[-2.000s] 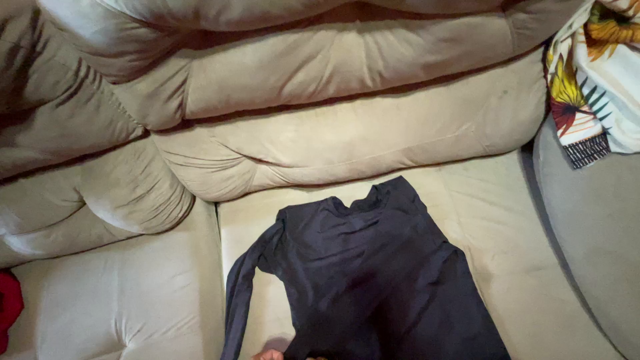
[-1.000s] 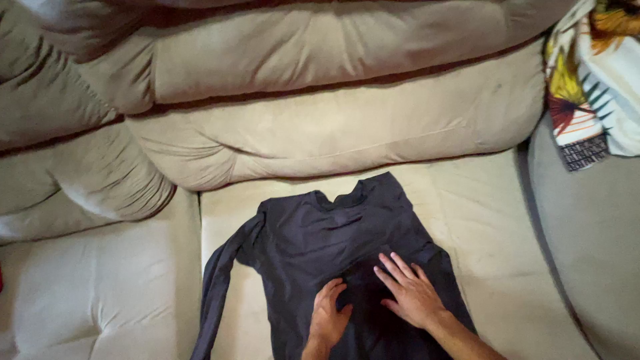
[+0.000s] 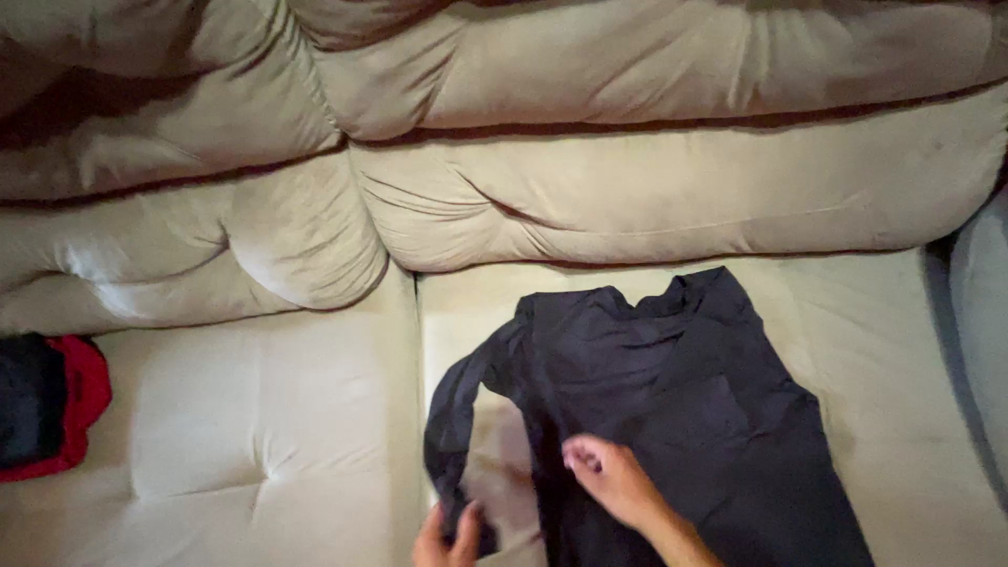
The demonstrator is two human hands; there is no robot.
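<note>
A dark long-sleeved shirt (image 3: 654, 409) lies spread on the light sofa seat, its collar toward the backrest. One sleeve extends down along the left side; no sleeve shows spread out on the right. At the bottom edge my left hand (image 3: 447, 539) is at the cuff end of that sleeve, thumb and fingers on either side of the dark cloth; whether it grips is not clear. My right hand (image 3: 606, 472) is over the shirt's left part, fingers curled and blurred, with no cloth seen in it.
The beige sofa backrest (image 3: 669, 181) runs behind the shirt. A folded red and black cloth item (image 3: 83, 402) lies on the left seat. At the right edge rises a grey sofa part (image 3: 980, 315), with a dark gap beside it.
My left hand has moved from the shirt's body to the sleeve end at the left. My right hand has moved left across the shirt, its spread fingers now curled. The view has swung left.
</note>
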